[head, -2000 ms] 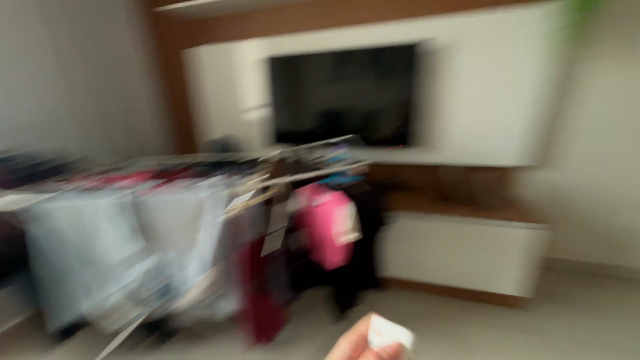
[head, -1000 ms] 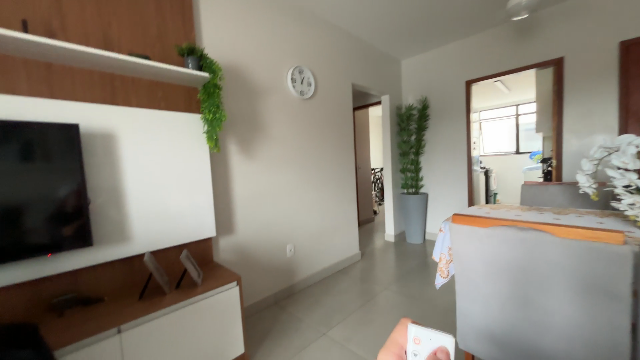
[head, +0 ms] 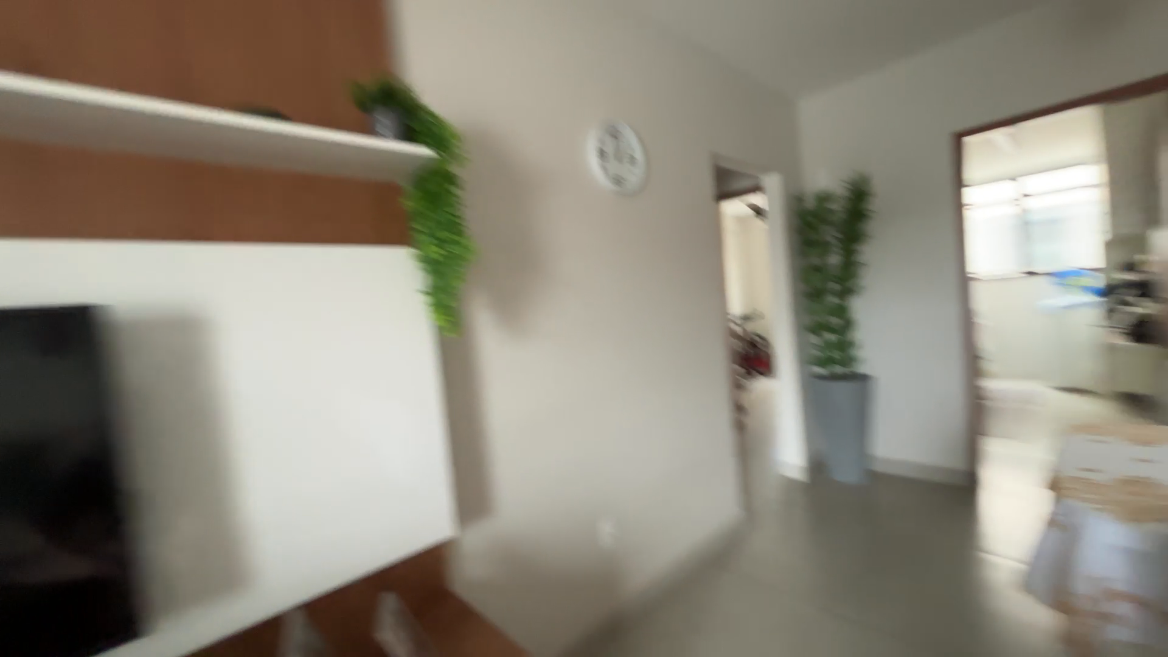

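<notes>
Neither my left hand nor my right hand shows in the head view, so what they hold or touch is hidden. The view is blurred. At the left a flat-screen television [head: 59, 484] is mounted on a white panel [head: 319, 392]. Above it a white shelf [head: 201, 132] bears a trailing green plant [head: 440, 237] in a small pot. A round white clock [head: 618, 157] hangs on the wall.
A tall plant in a grey planter [head: 841, 424] stands in the corner, beside a narrow doorway [head: 750, 301]. A wider doorway [head: 1031, 347] opens at the right, near a table with a patterned cloth [head: 1109, 465]. Grey tiled floor [head: 821, 566] runs between wall and table.
A hand with a small white object in its fingers shows low in both earlier frames and is out of view now. The view has swung right, away from the clothes rack.
</notes>
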